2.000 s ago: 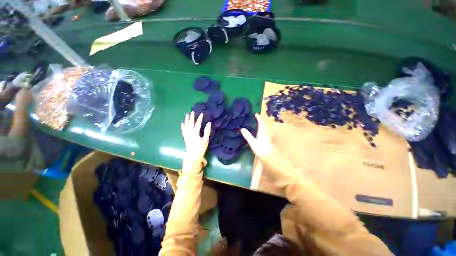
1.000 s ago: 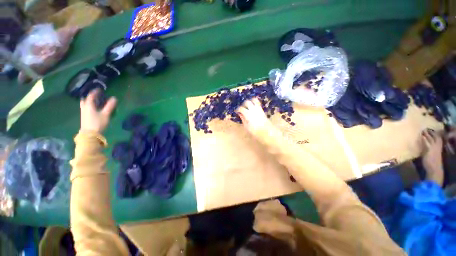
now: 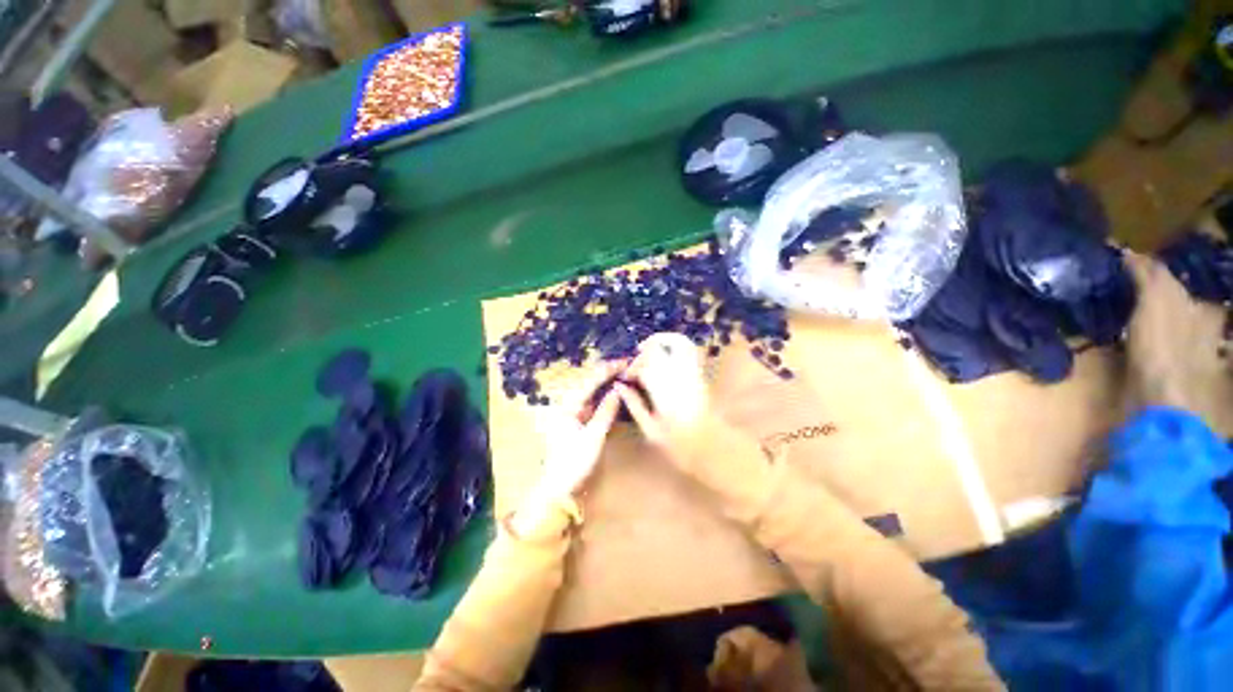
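Observation:
My left hand (image 3: 577, 430) and my right hand (image 3: 665, 383) meet over the cardboard sheet (image 3: 676, 527), fingertips together on a small dark piece, probably a base cover (image 3: 619, 392), mostly hidden by the fingers. A loose heap of tiny dark rubber feet (image 3: 582, 318) lies just beyond my hands. A pile of navy-black base covers (image 3: 392, 473) lies on the green surface to the left. The clear plastic bag (image 3: 920, 223), open with small dark parts inside, stands at the top of the sheet.
Another cover pile (image 3: 1034, 284) lies right of the bag. Dark fan units (image 3: 737, 156) stand on the far green surface, with a blue tray (image 3: 410, 84) of coppery bits beyond. A second clear bag (image 3: 142, 507) is at left. A person's blue sleeve (image 3: 1163, 541) shows at right.
My left hand has moved right from near the fan units to meet my right hand over the cardboard. My right hand has drawn back slightly from the heap of feet.

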